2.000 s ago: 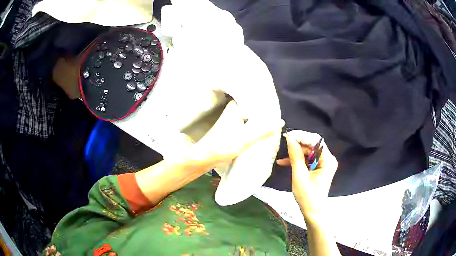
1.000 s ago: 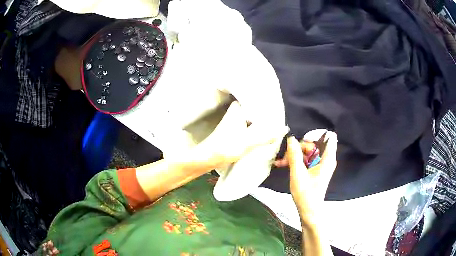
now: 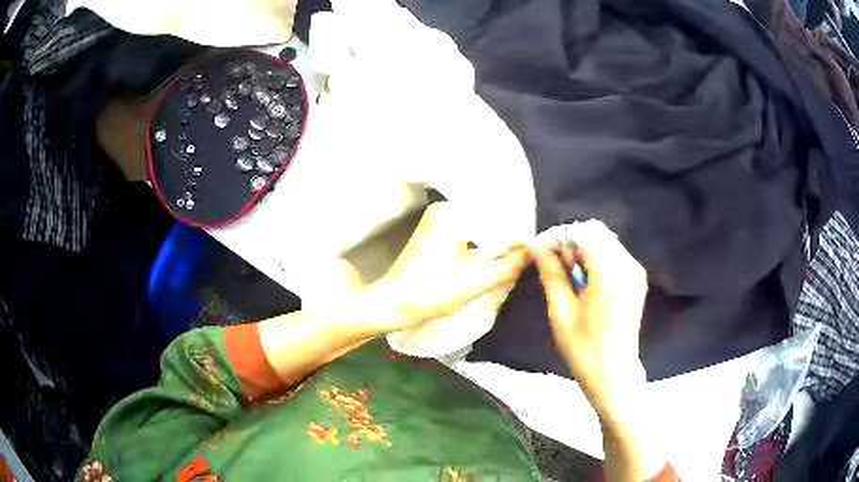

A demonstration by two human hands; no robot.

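The white cuff (image 3: pixel 499 160) curves down the middle, its lower end folded under my left hand. My left hand (image 3: pixel 438 273) grips the cuff edge, fingers pinched at its right side. My right hand (image 3: pixel 598 292) meets the left fingertips at that edge. Small snips (image 3: pixel 576 275) with a blue part show in my right palm, mostly hidden by the fingers. No needle, thread or button can be made out at the fingertips. The dark garment (image 3: pixel 650 169) lies behind and right of the hands.
A round black button tray (image 3: pixel 206 193) with a red rim and many loose buttons lies at upper left. A white strip (image 3: pixel 207 19) lies above it. A clear plastic bag (image 3: pixel 774 386) is at lower right. A white sheet (image 3: pixel 556 405) lies under the dark garment. Patterned garments (image 3: pixel 58 179) lie at the sides.
My right hand has closed in to the left fingertips and turned, covering more of the snips. The lower end of the white cuff has moved up slightly.
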